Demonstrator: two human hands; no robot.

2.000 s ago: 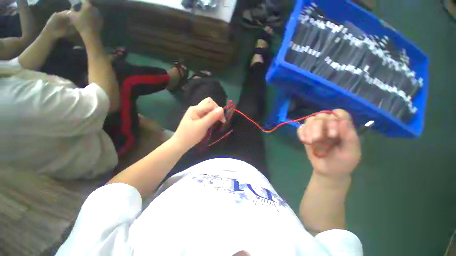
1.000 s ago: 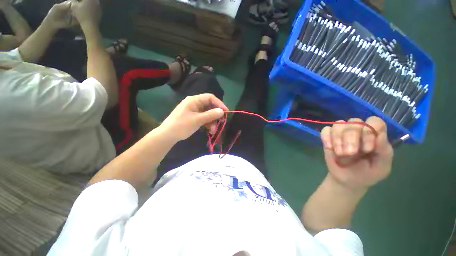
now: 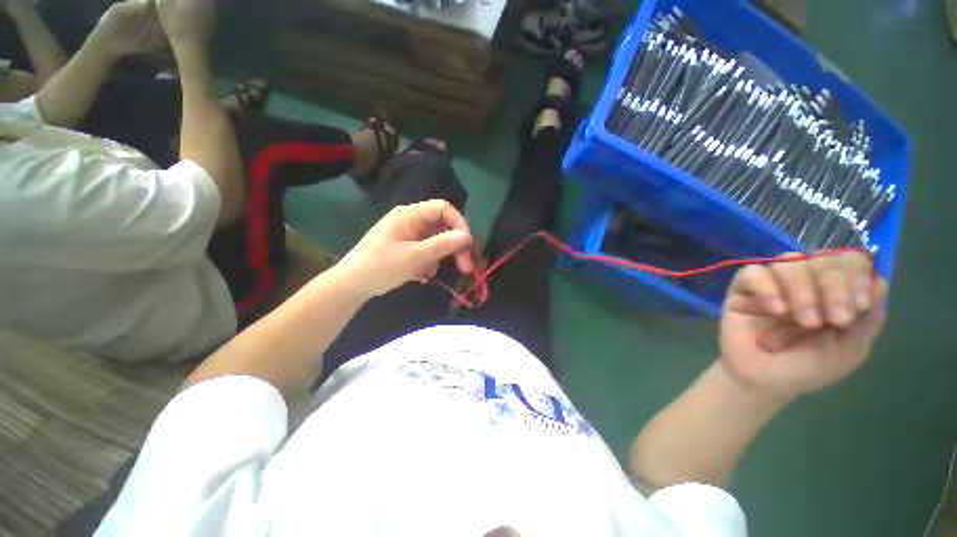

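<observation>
A thin red lead wire runs between my two hands, slightly slack, with a bend near my left hand. My left hand pinches the wire between thumb and fingers above my lap; a small tangled loop of it hangs below the fingertips. My right hand is raised at the right, its fingers curled over and the wire passing across its upper side. The wire's far end is hidden at the right hand.
A blue crate of black rods with white ends stands at the upper right, above another blue crate. A seated person is close on the left. A white-topped table is at the top.
My right hand has moved outward to the right, drawing out a longer stretch of wire. My left hand has stayed near the same place, still holding the wire.
</observation>
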